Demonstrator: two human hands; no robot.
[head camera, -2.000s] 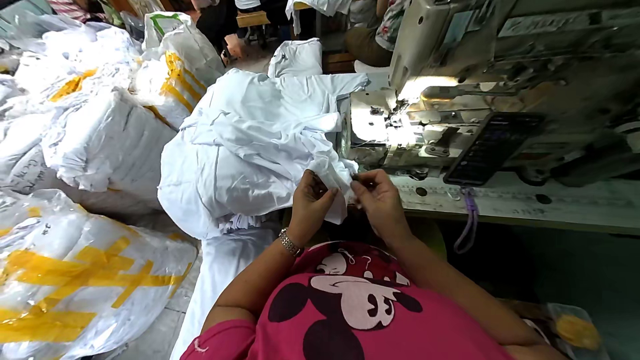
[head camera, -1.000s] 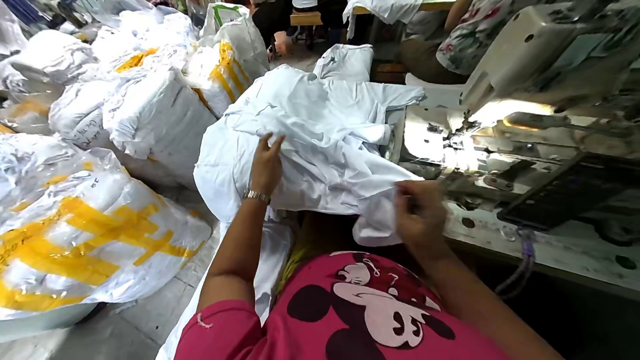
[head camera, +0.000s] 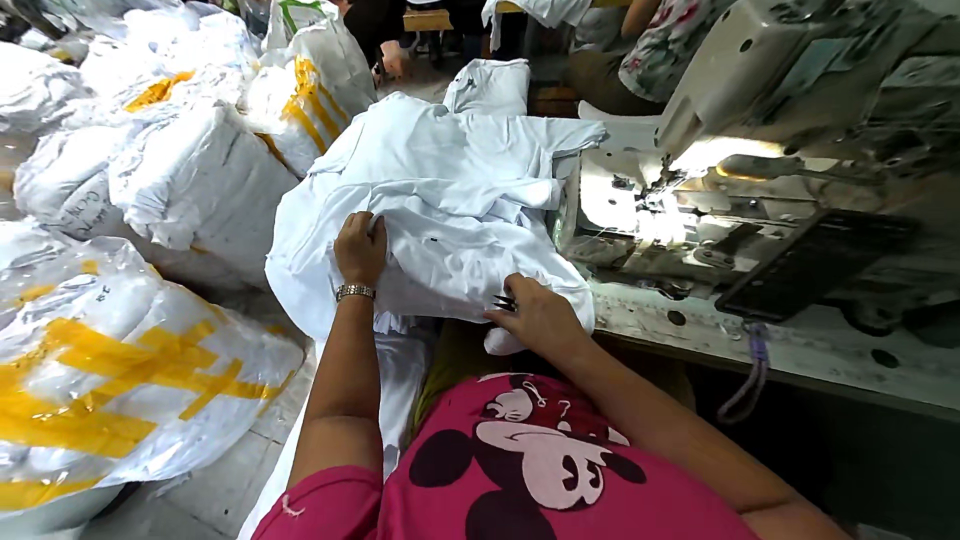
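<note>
A white fabric shirt (head camera: 450, 217) lies spread over a pile of white garments, left of an industrial sewing machine (head camera: 720, 127). My left hand (head camera: 361, 247), with a metal watch at the wrist, pinches a fold of the shirt. In my right hand (head camera: 544, 315) are small dark thread snips (head camera: 504, 303), their pointed tips toward the left, over the shirt's near right part. Under that hand a bit of white cloth hangs at the edge. The lit needle area (head camera: 656, 199) lies to the right of the cloth.
Clear plastic bags of white garments, one banded with yellow tape (head camera: 97, 382), stand on the left. A dark phone-like slab (head camera: 817, 262) leans on the machine, above a purple cord loop (head camera: 754, 375). Behind the machine sits a person in a floral top (head camera: 667, 45).
The shirt, gathered between both hands two seconds ago, is now spread out. My left hand has moved from the open cloth onto a fold. The snips now show in my right hand. The view has shifted.
</note>
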